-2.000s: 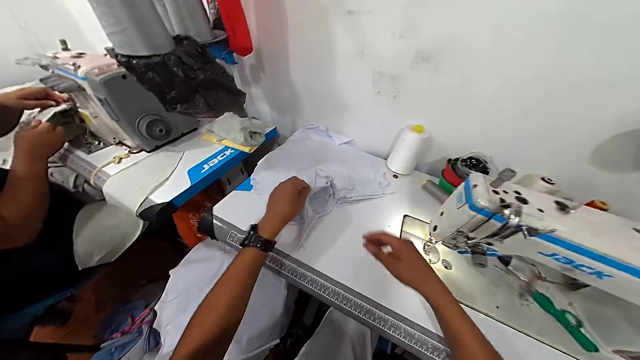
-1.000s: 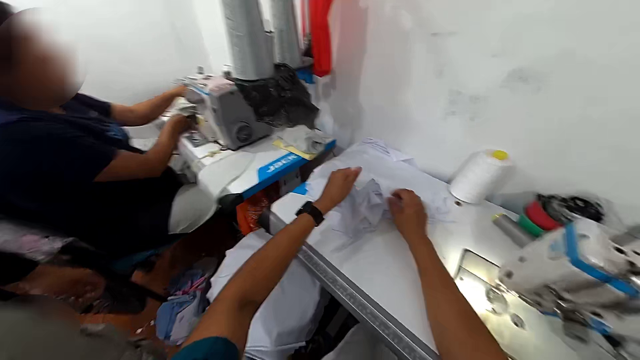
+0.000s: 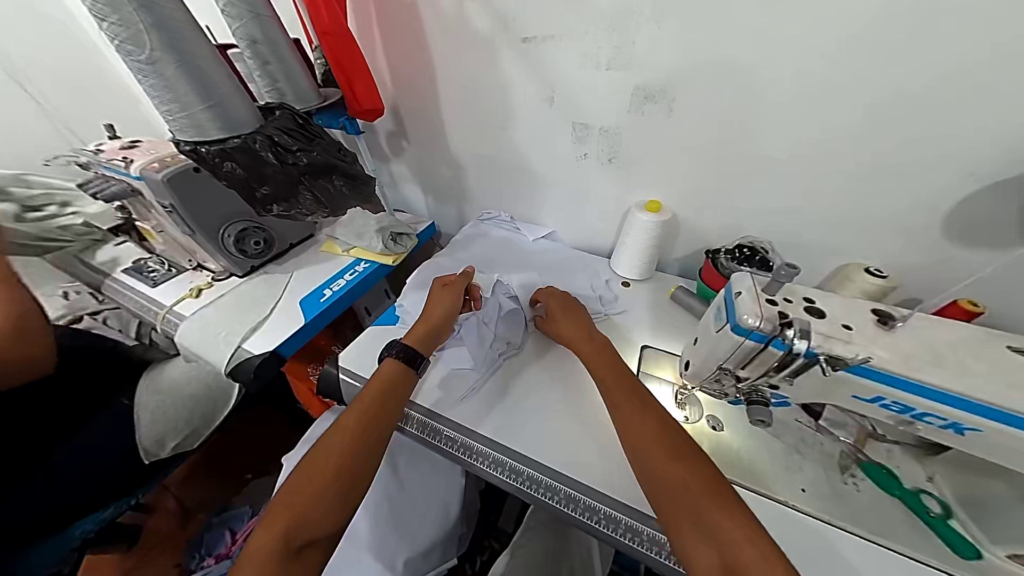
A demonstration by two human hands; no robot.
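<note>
White fabric pieces [image 3: 536,256] lie piled on the sewing table, with a crumpled white piece [image 3: 500,324] at their front. My left hand [image 3: 450,304], with a dark watch on its wrist, pinches the left side of this crumpled piece between thumb and fingers. On its right side, my right hand [image 3: 560,316] has its fingers bent at the cloth; whether they grip it cannot be told. To the right stands a Jack sewing machine [image 3: 848,360], its needle area lit, and no cloth shows under the needle.
A white thread cone [image 3: 640,240] stands by the wall. Green-handled thread snips [image 3: 920,508] lie under the machine arm. A measuring tape [image 3: 528,480] runs along the table's front edge. At left are a second sewing machine [image 3: 216,208] and part of another person. White cloth [image 3: 392,504] hangs below the table.
My right hand was apart from the cloth two seconds ago and is now at its right side. My left hand remains at the crumpled piece. The view swung left and back.
</note>
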